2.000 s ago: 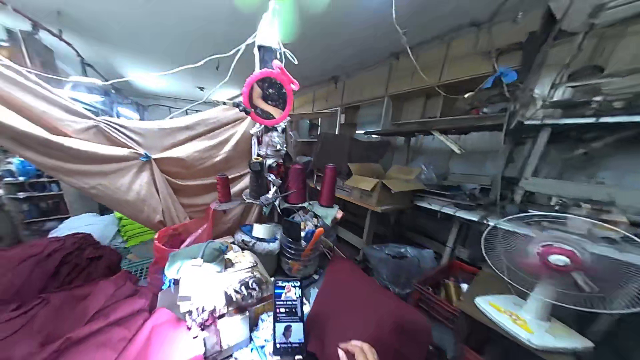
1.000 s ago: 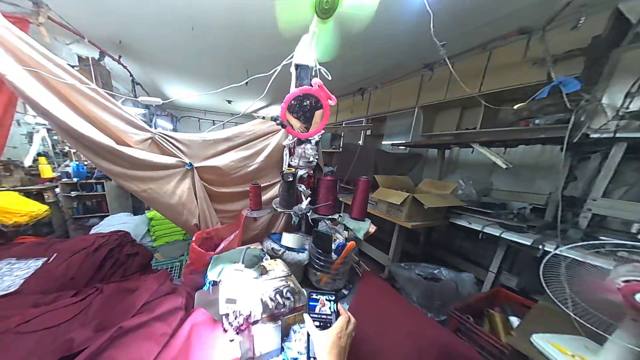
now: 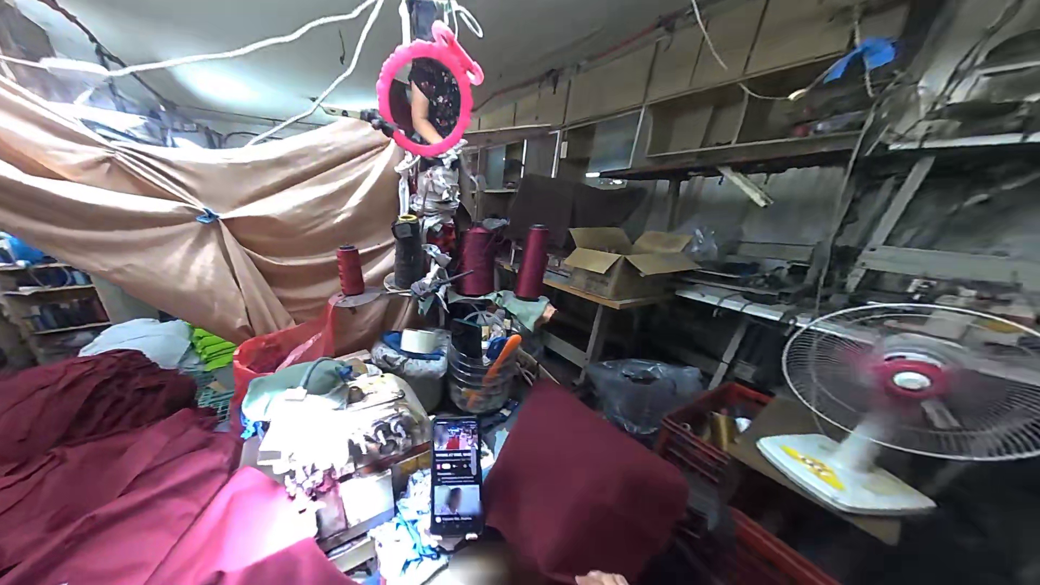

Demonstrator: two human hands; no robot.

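Only fingertips of my right hand (image 3: 601, 578) show at the bottom edge, low on the maroon cloth (image 3: 581, 479); whether they hold anything is hidden. My left hand is not in view. Left of these fingertips, a phone (image 3: 457, 479) with a lit screen stands nearly upright, apart from them. A blurred, skin-toned shape lies just below the phone; I cannot tell what it is. The sewing machine (image 3: 386, 418), brightly lit, is left of the phone, with a large heap of maroon fabric (image 3: 122, 487) farther left.
Thread cones (image 3: 477, 260) stand behind the machine, below a pink-framed mirror (image 3: 383, 89). A clear tub (image 3: 479, 378) holds an orange-handled tool. Rightward are a plastic bag (image 3: 646, 390), a red crate (image 3: 707, 406), an open cardboard box (image 3: 609, 272) and a spinning fan (image 3: 910, 378).
One second ago my right hand was at the phone; it has moved away, down and right, to the bottom edge. The phone remains upright beside the machine.
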